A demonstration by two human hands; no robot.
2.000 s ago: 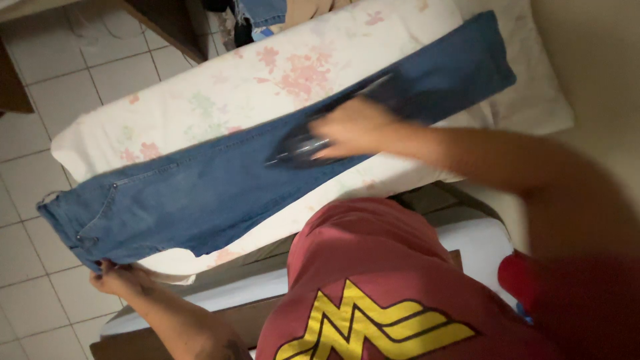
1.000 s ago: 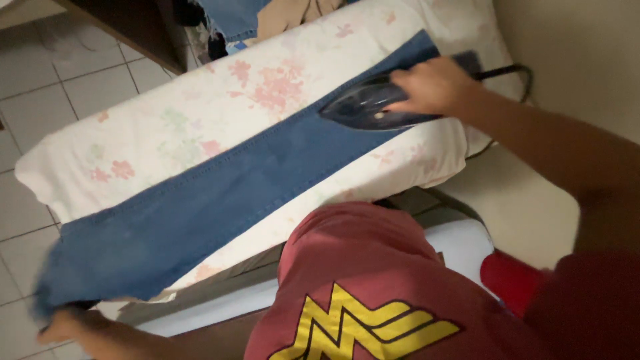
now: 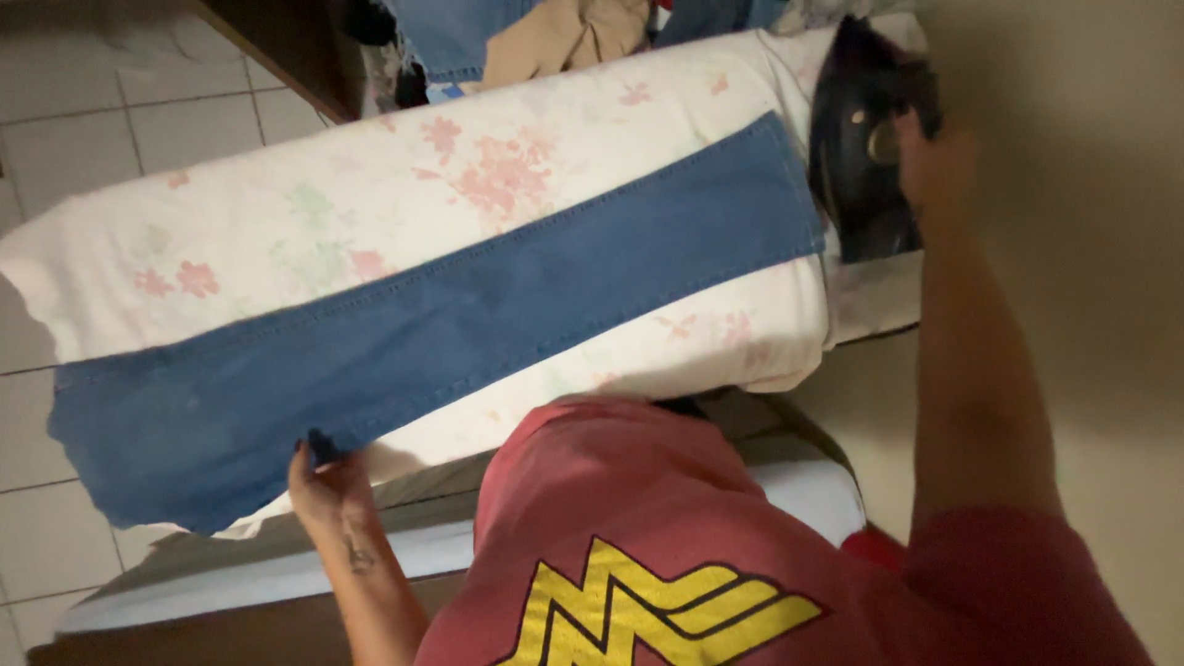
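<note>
A pair of blue denim jeans [image 3: 481, 287] lies flat and lengthwise over a padded ironing surface [image 3: 388, 222] with a floral cover. My left hand [image 3: 331, 481] pinches the lower edge of the denim near its wide end, and a small fold stands up at the fingertips. At the far right end my right hand [image 3: 939, 171] is on the handle of a dark clothes iron [image 3: 860, 166]. The iron points away from me, beside the narrow hem of the leg, and does not lie on the denim. Blur hides part of my right fingers.
Behind the ironing surface lies a pile of clothes with a tan garment [image 3: 564, 42] and blue denim. A wooden furniture edge [image 3: 287, 55] stands at the back left over the tiled floor [image 3: 194, 125]. Nearer me is a light blue padded surface [image 3: 805, 495]; a wall [image 3: 1091, 231] rises at right.
The iron has moved off the denim to the right end, in my right hand, and has turned to point away. My left hand has shifted from the wide end to the lower edge.
</note>
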